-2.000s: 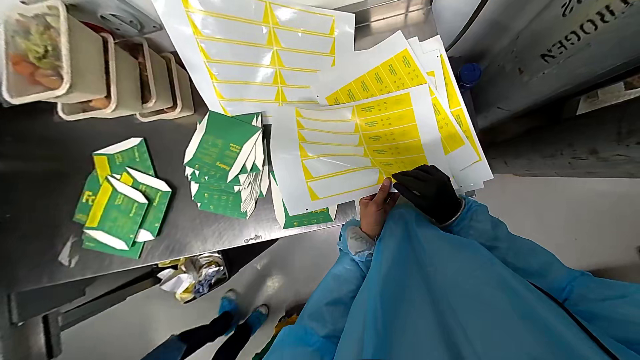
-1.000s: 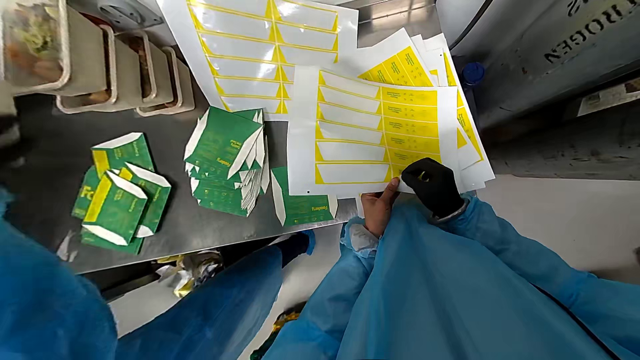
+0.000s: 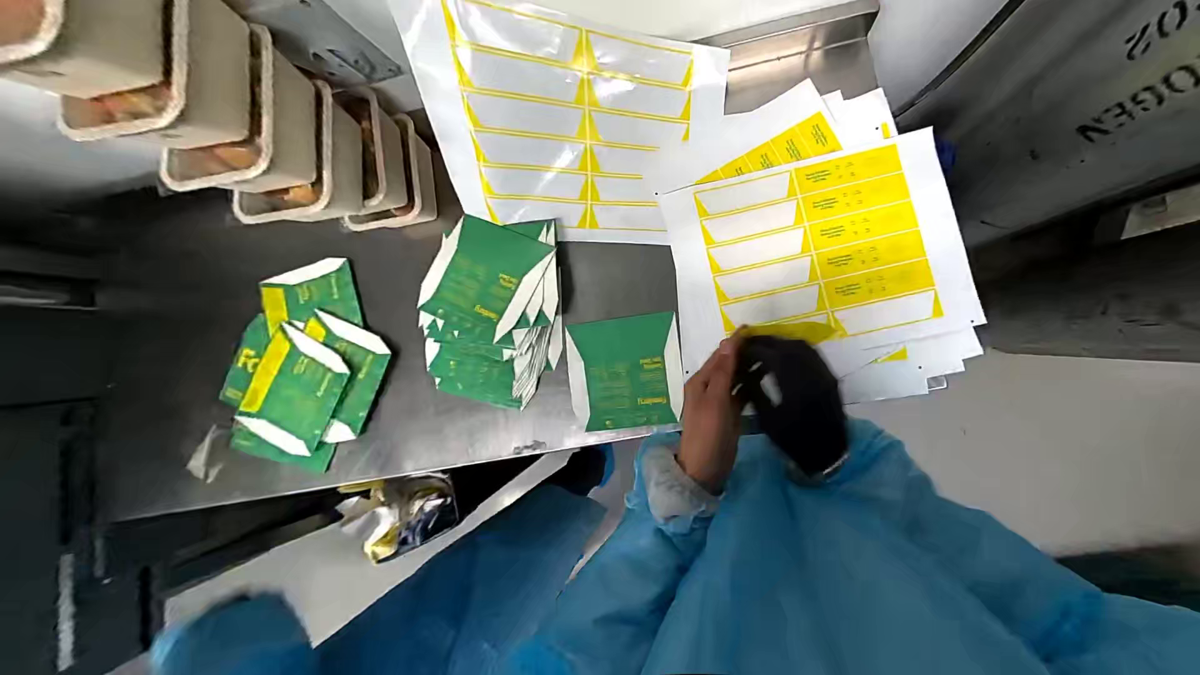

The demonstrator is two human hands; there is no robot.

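My bare left hand [image 3: 710, 403] is at the table's front edge, its fingertips closed on the left end of a curled yellow label [image 3: 792, 331]. My right hand [image 3: 792, 403], in a black glove, is closed around the label's underside; its fingertips are partly hidden. Just beyond both hands lies a label sheet [image 3: 750, 234], yellow labels in its right column and bare slots in its left column and bottom right. Beside my left hand rests a flat green carton sleeve [image 3: 626, 370] with white side flaps. Further left are a fanned stack of green sleeves [image 3: 487, 291] and a smaller pile [image 3: 300, 375].
Food-filled plastic tubs [image 3: 291, 150] line the back left of the steel table [image 3: 394, 450]. A mostly peeled label sheet [image 3: 562, 122] lies at the back; more sheets [image 3: 806, 122] are under the nearer one. A grey cylinder [image 3: 1059, 122] stands right. A person in blue [image 3: 469, 591] is at the front.
A yellow label has come off the sheet's bottom right slot into my hands. The sheet, held at its lower edge before, now lies tilted on the others. The person in blue has come to the table front.
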